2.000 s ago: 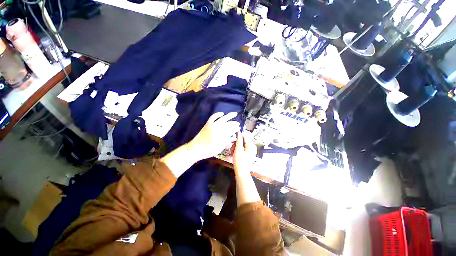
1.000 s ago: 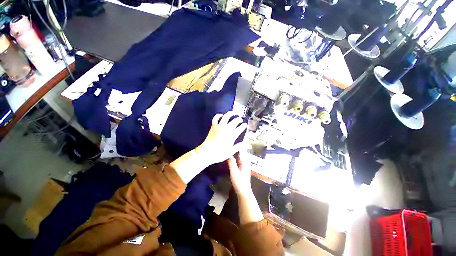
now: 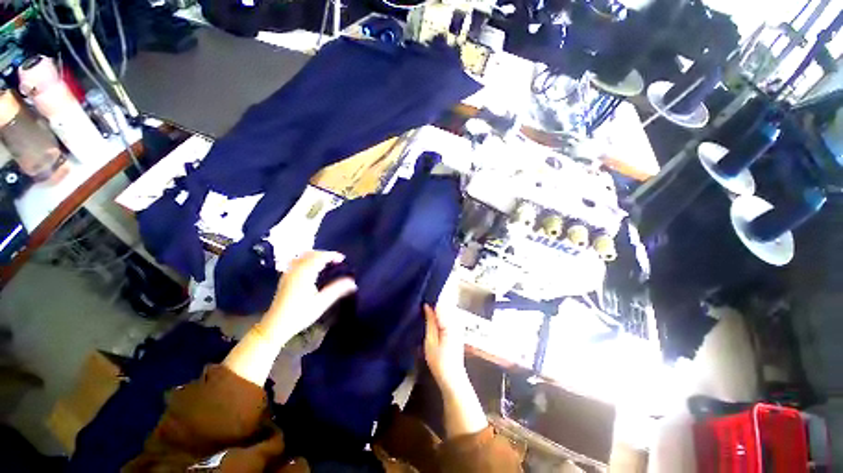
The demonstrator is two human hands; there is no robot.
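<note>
The navy garment in work (image 3: 393, 268) hangs from the machine's left side over the table edge to my lap. My left hand (image 3: 310, 291) is at the garment's left edge, thumb and fingers apart; cloth lies behind the fingers and I cannot tell if they pinch it. My right hand (image 3: 442, 346) is at the garment's right edge by the table edge, fingertips against the cloth; whether it grips is unclear. The white overlock machine (image 3: 545, 208) stands right of the garment, with round cream knobs (image 3: 552, 227) on its front. The garment hides part of the needle area.
A long navy heap (image 3: 323, 111) lies across the table behind the garment. Dark thread cones on white discs (image 3: 763, 231) stand upper right. A red basket (image 3: 758, 439) is lower right. Navy pieces (image 3: 152, 397) lie lower left beside a yellow-brown board (image 3: 83, 402). Bottles stand at left.
My left hand has moved from beside the needle area left and down. The garment now spreads more lengthwise toward my lap. My right hand has moved slightly down.
</note>
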